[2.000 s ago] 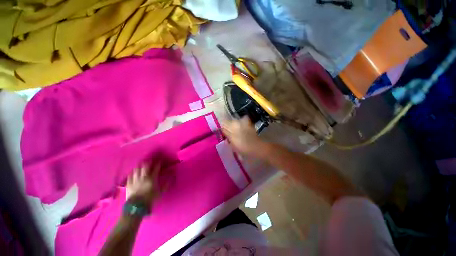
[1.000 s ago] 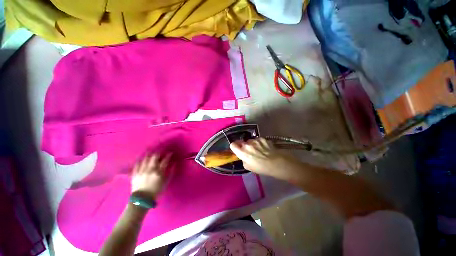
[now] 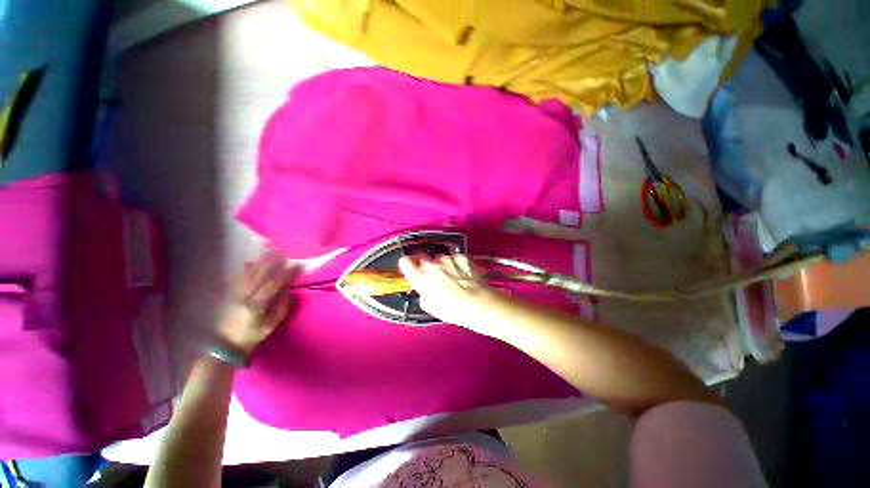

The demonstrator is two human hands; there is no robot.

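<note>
Bright pink garment panels point(image 3: 382, 367) lie flat in front of me, with pale interfacing strips point(image 3: 590, 172) at their right ends. My right hand point(image 3: 444, 284) is closed on the orange-tan handle of the steam iron point(image 3: 405, 310). The iron lies flat on the lower pink panel, over a seam line, with its tip pointing left. My left hand point(image 3: 258, 297) is slightly blurred and lies on the panel's left edge, left of the iron's tip. Its fingers look spread and it holds nothing that I can see.
Scissors point(image 3: 661, 195) lie right of the upper panel. A mustard fabric pile point(image 3: 534, 48) is at the far side. The hose point(image 3: 649, 294) runs right from the iron. More pink pieces point(image 3: 48, 334) are stacked at the left. Pale blue-grey fabric point(image 3: 782, 181) is at the right.
My right hand has taken hold of the iron and moved it left along the panel. My left hand has moved to the panel's left edge. The view has shifted left, showing the pink stack.
</note>
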